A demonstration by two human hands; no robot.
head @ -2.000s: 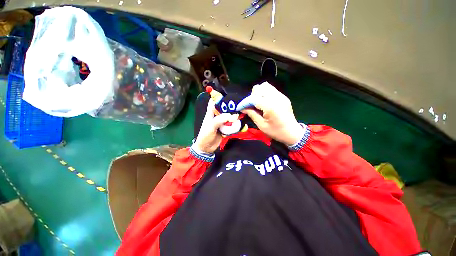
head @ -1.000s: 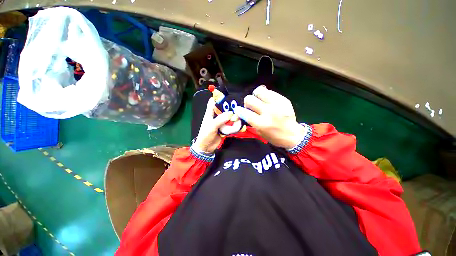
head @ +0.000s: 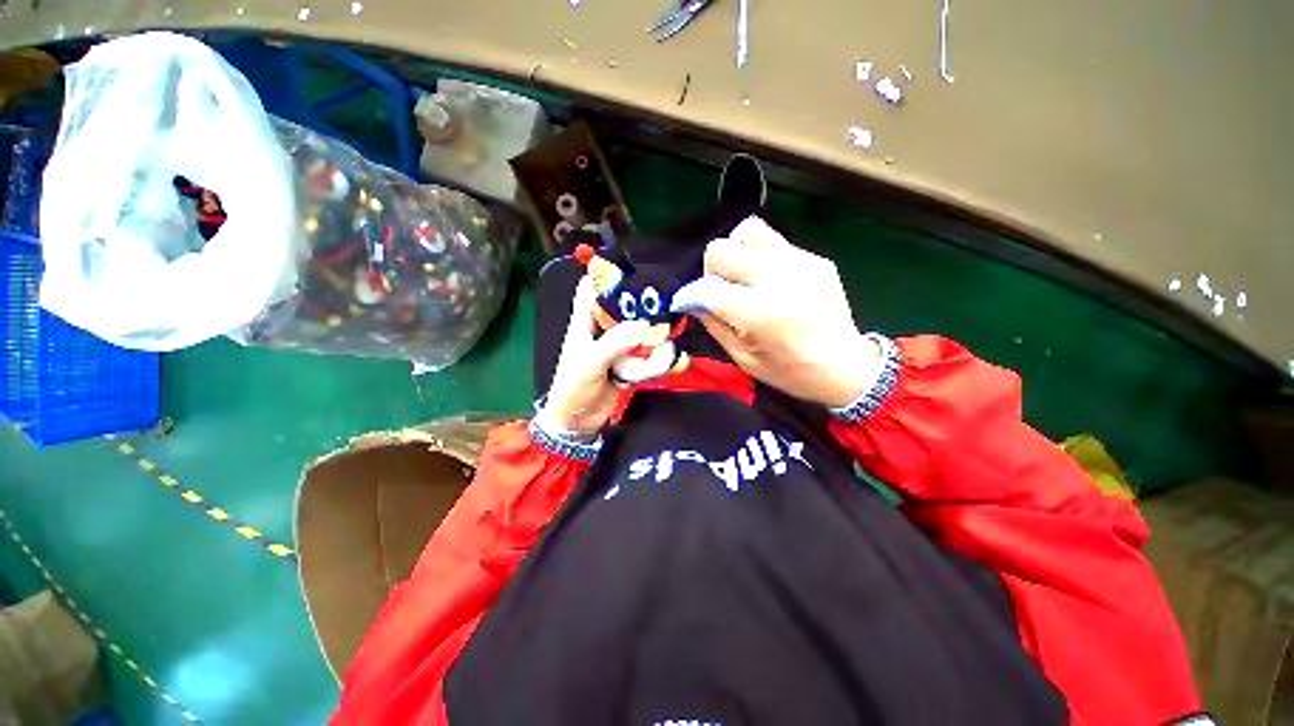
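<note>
A small plush penguin [head: 646, 304] with white-ringed eyes, a white belly and a red-tipped yellowish part at its top is held above my lap. My left hand [head: 585, 372] grips its lower left side, thumb on the front near the red band. My right hand [head: 788, 315] is at its right side, fingers bent and pinched together, a pale blue patch on one fingertip near the eyes. Whether the right fingers hold a needle or thread is too small to tell.
A brown-covered table [head: 1050, 156] with scraps and small snips [head: 681, 17] lies ahead. A white bag [head: 135, 270], a clear sack of toys [head: 405, 263] and a blue crate [head: 100, 372] stand left. An open carton [head: 341, 546] is by my lap; a small open box [head: 568, 185] is ahead.
My right hand came in to the penguin's face, then drew slightly back to the right with its fingers pinched. My left hand keeps its hold. The view has shifted slightly.
</note>
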